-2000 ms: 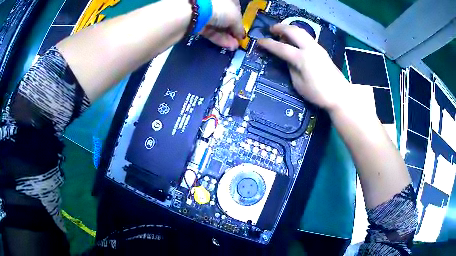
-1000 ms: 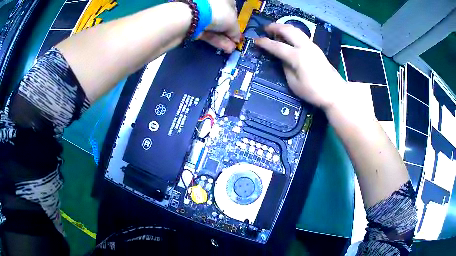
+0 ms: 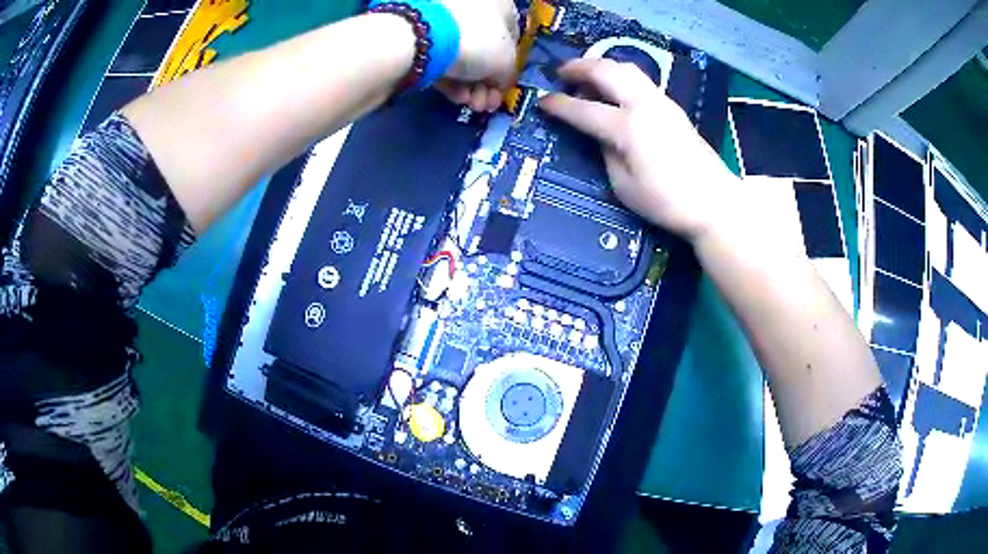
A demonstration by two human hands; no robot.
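An open laptop lies tilted in front of me, with its battery (image 3: 352, 260), mainboard (image 3: 520, 314) and cooling fan (image 3: 522, 406) exposed. An orange flex cable (image 3: 528, 43) stands at the far end of the board. My left hand (image 3: 482, 60), with a blue wrist strap (image 3: 437, 41), has its fingertips pinched at the cable's lower end. My right hand (image 3: 639, 135) reaches over the far fan side, its fingertips resting by the connector area next to the cable. The fingertips partly hide the cable end, so its seating cannot be seen.
A pile of spare orange flex cables (image 3: 200, 41) lies at the upper left beside black sheets (image 3: 135, 54). Backing sheets with black rectangles (image 3: 897, 222) and shaped adhesive sheets (image 3: 953, 325) lie at the right. A pale metal rail (image 3: 775, 54) runs along the far edge.
The laptop has shifted slightly left in view. My hands have stayed at the same cable end, with small finger movements and the left hand's fingers curled closer together.
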